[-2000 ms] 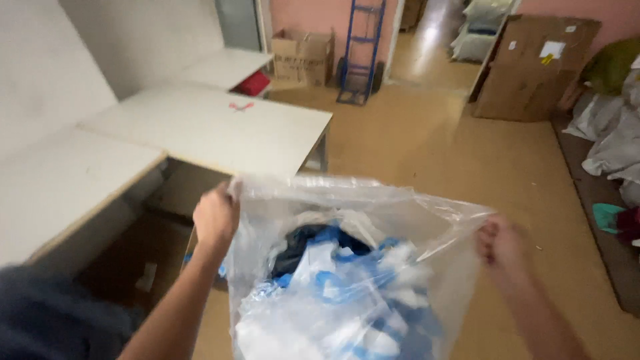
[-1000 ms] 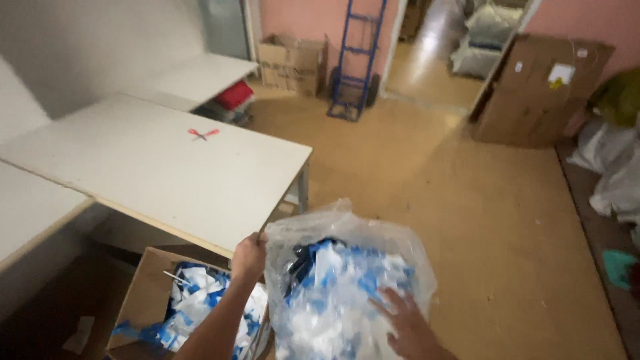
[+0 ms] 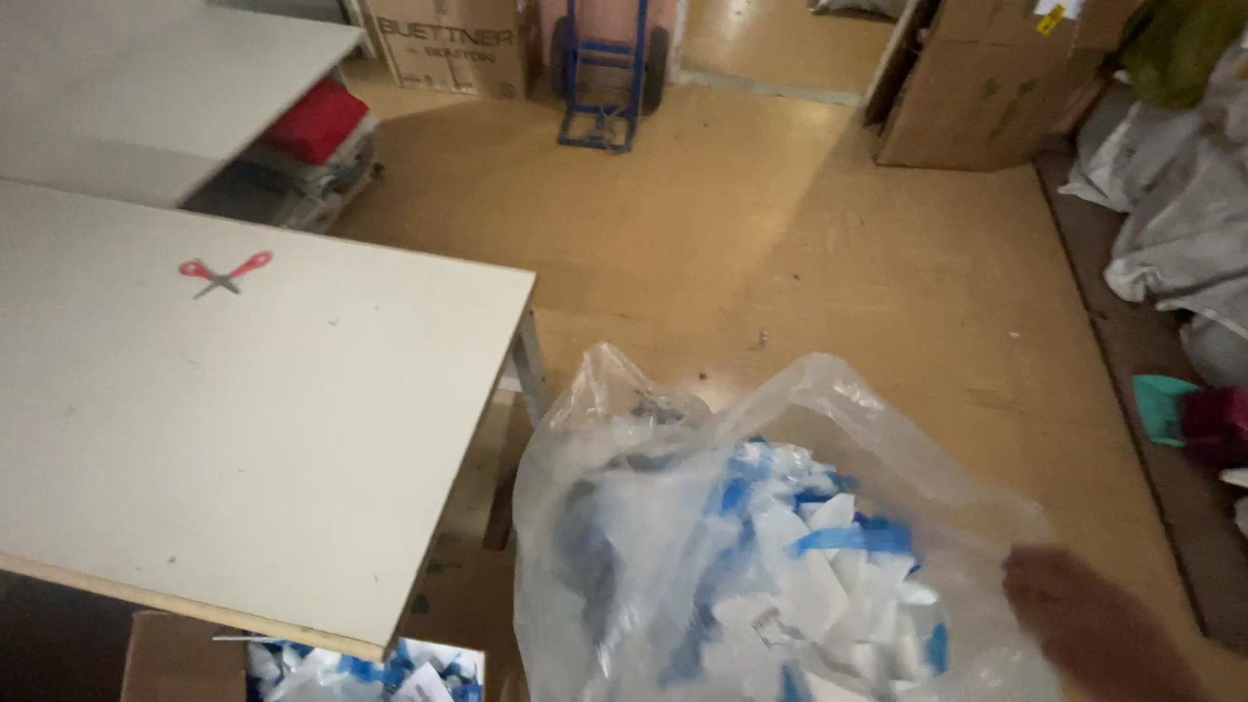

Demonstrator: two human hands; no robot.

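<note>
A large clear plastic bag stands with its mouth spread, beside the near corner of the white table. White and blue scraps fill it, with something dark behind the film on its left. My right hand is blurred at the bag's right edge; whether it grips the film is unclear. My left hand is out of view. Under the table edge, a cardboard box holds more white and blue scraps.
Red-handled scissors lie spread on the white table. Behind are a blue hand truck, a printed carton and flattened cardboard. White sacks and a turquoise item lie along the right side.
My left hand, at the bag's left rim a second ago, has left the view. My right hand has moved from over the scraps to the bag's right edge.
</note>
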